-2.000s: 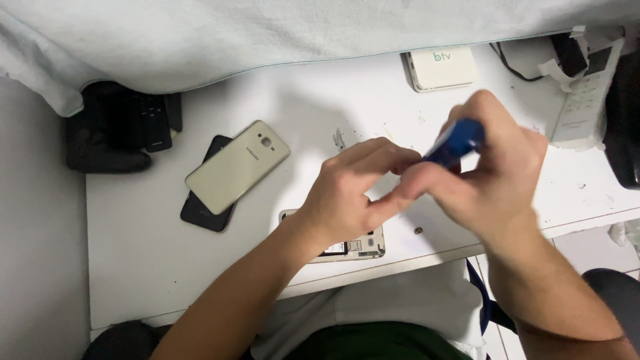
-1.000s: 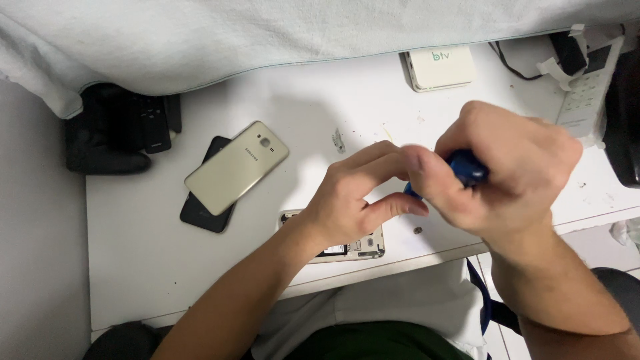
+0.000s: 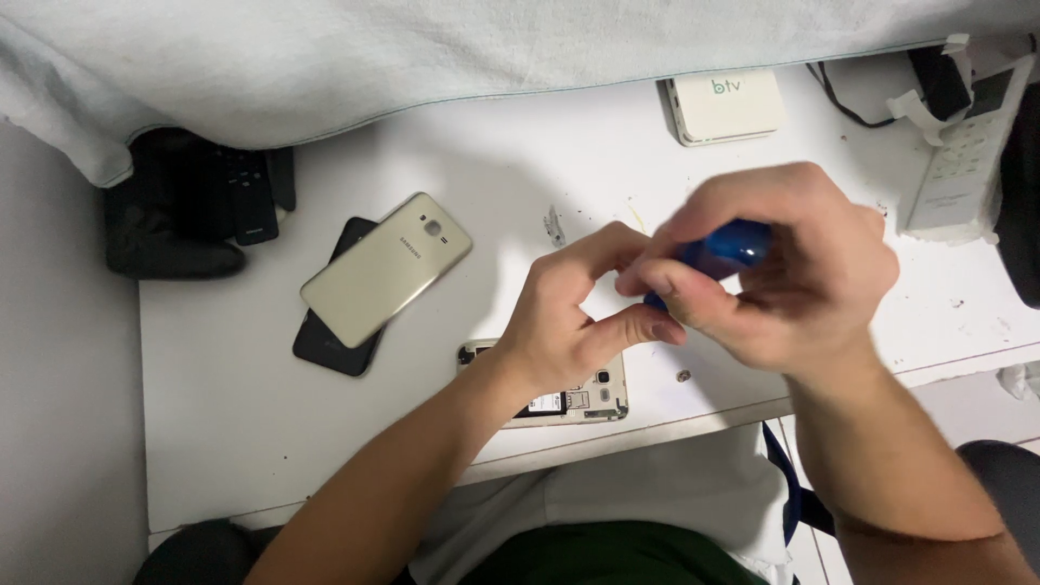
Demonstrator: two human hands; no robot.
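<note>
My right hand (image 3: 780,268) grips a blue handled tool (image 3: 731,245), perhaps a screwdriver; its tip is hidden. My left hand (image 3: 581,309) has thumb and fingertips at the tool's lower end, and whether they pinch it or something on it cannot be seen. Under my left wrist lies a smartphone with its back off (image 3: 613,390), its battery and camera showing, partly covered by the hand. A small round metal piece (image 3: 683,375) lies to the right of it. A gold Samsung phone back cover (image 3: 390,268) rests across a black phone or cover (image 3: 329,345) on the left.
A white box-shaped device (image 3: 727,110) stands at the back of the white table (image 3: 219,422). At the right back are a wrapped white remote control (image 3: 959,175) and a black adapter (image 3: 938,85) with cable. A black holder with remotes (image 3: 175,219) sits at the left. Grey cloth (image 3: 487,49) hangs above.
My right hand has turned and shifted around the blue tool, whose handle now shows more between the fingers. My left hand stays in nearly the same place. The phones and covers have not moved.
</note>
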